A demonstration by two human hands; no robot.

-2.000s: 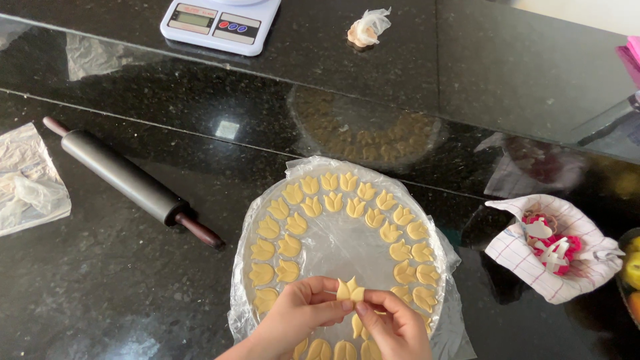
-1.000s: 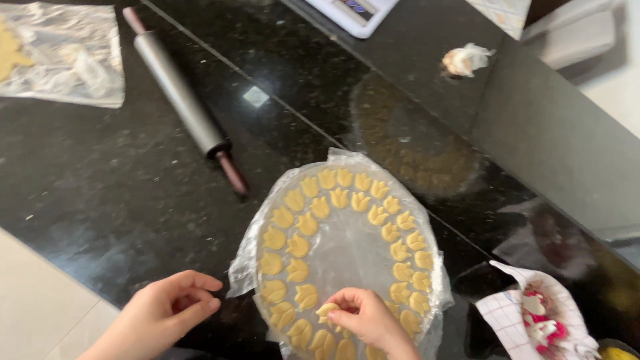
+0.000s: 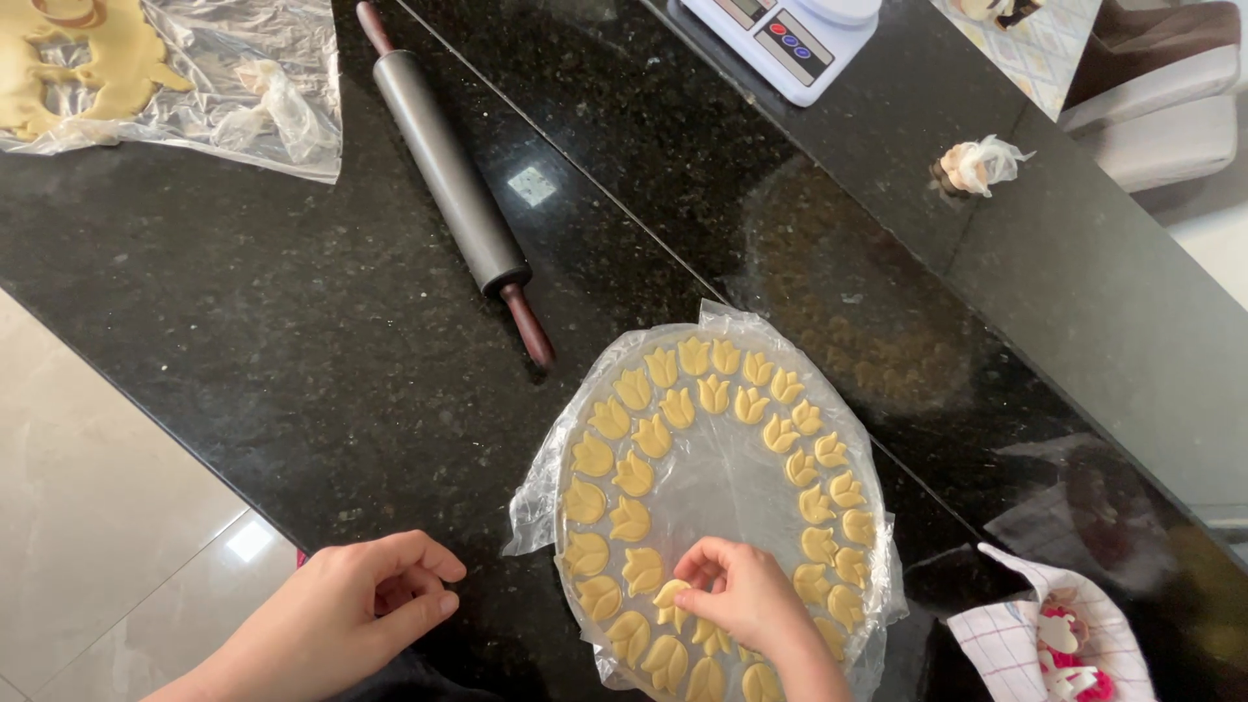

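Observation:
A round tray covered in clear plastic film (image 3: 721,468) bears rings of yellow tulip-shaped dough pieces (image 3: 632,520). Over its lower part, my right hand (image 3: 746,590) pinches one tulip-shaped dough piece (image 3: 671,604) between thumb and fingertips, at the inner ring. Whether that piece rests on the film I cannot tell. To the left of the tray, above the counter's edge, my left hand (image 3: 375,595) holds nothing, its fingers curled and the thumb apart from them.
A rolling pin (image 3: 453,175) lies left of the tray. Rolled dough (image 3: 88,58) on a plastic sheet (image 3: 292,146) is at upper left. A kitchen scale (image 3: 795,44) and a tied plastic bundle (image 3: 975,168) stand beyond. A checked cloth (image 3: 1004,629) with cutters (image 3: 1063,634) sits at lower right.
Two seconds ago both hands were together at a dough piece over the tray; now my left hand is off to the left, and my right alone holds a piece. The view has turned.

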